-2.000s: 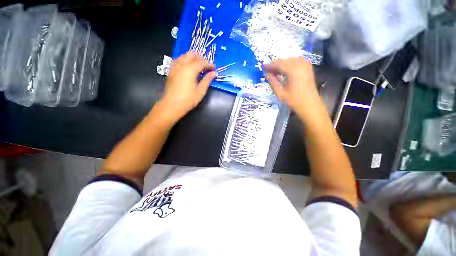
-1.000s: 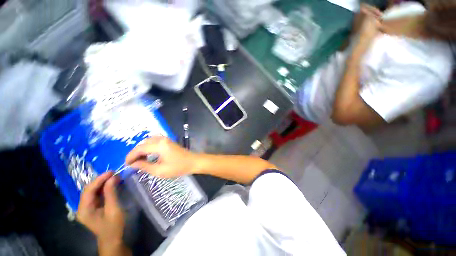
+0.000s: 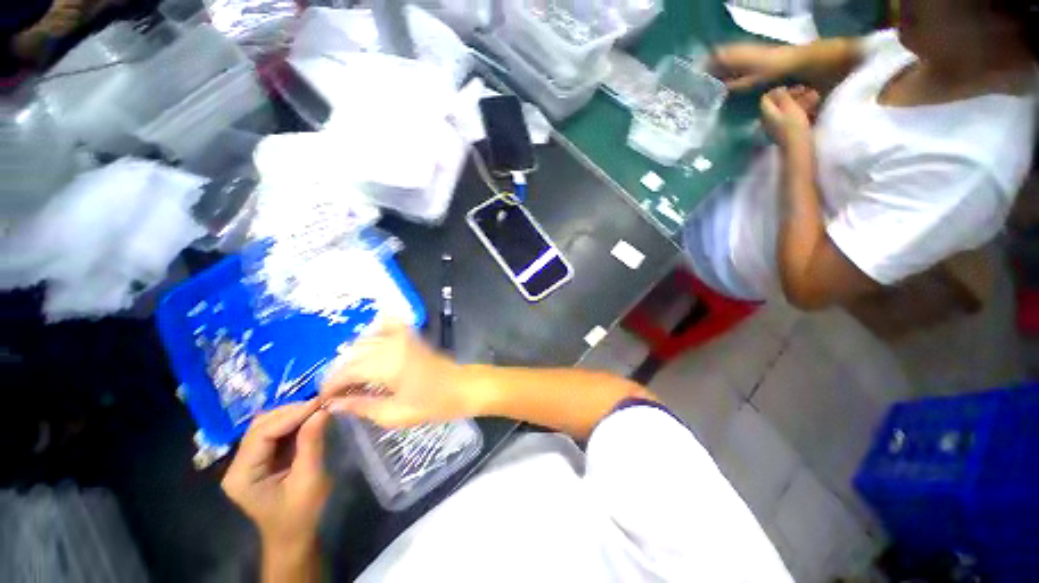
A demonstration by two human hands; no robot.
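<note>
My left hand is raised at the front left corner of the blue tray, thumb and forefinger pinched, seemingly on a thin metal rod that is barely visible. My right hand is over the tray's front edge, its fingertips meeting the left ones; whatever they hold is hidden and blurred. Loose metal rods lie in the tray's left part. White sleeves are heaped at its back right, by a plastic bag. The clear box of rods lies below my right hand, partly covered.
A black pen, a smartphone, a second phone with cable and paper stickers lie right of the tray. Clear boxes and bags crowd behind it. A person in white sits at the green bench; a blue crate stands on the floor.
The view has swung right since the oldest frame, then shifted slightly. My hands, formerly apart over the tray, are now together at the fingertips. The rod visible between them a second ago is mostly hidden.
</note>
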